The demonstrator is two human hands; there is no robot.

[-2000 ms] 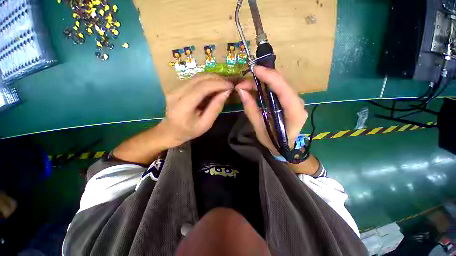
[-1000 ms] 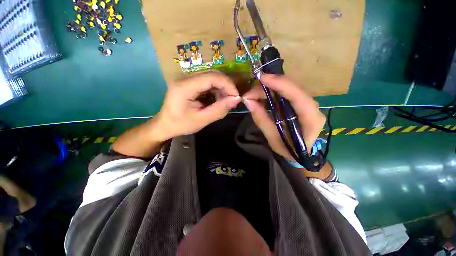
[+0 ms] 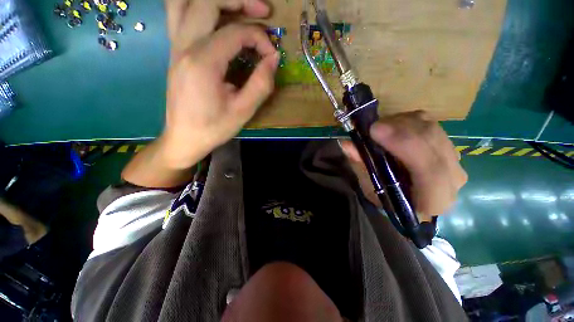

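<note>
My right hand (image 3: 422, 157) is closed on the black handle of the soldering iron (image 3: 362, 107). Its metal shaft points up over the tan work board (image 3: 422, 63), and the thin solder feed tube (image 3: 320, 74) runs beside it. The green PCB panel (image 3: 294, 74) lies on the board, with small blue-and-orange tabs (image 3: 316, 36) at its far edge. My left hand (image 3: 208, 88) is over the board's left side, covering the panel's left part. Its thumb and index tips are close together by the panel; whether they hold anything is hidden.
A loose pile of small yellow and dark round components (image 3: 108, 24) lies on the green mat at upper left. Pale component trays (image 3: 22, 38) stand at the far left. A person's arm (image 3: 22, 220) shows at the left edge. Yellow-black tape (image 3: 503, 151) crosses the floor.
My hands, earlier together at the fingertips in front of the panel, have moved apart. My left hand went left and forward over the panel; my right hand went right and back with the iron.
</note>
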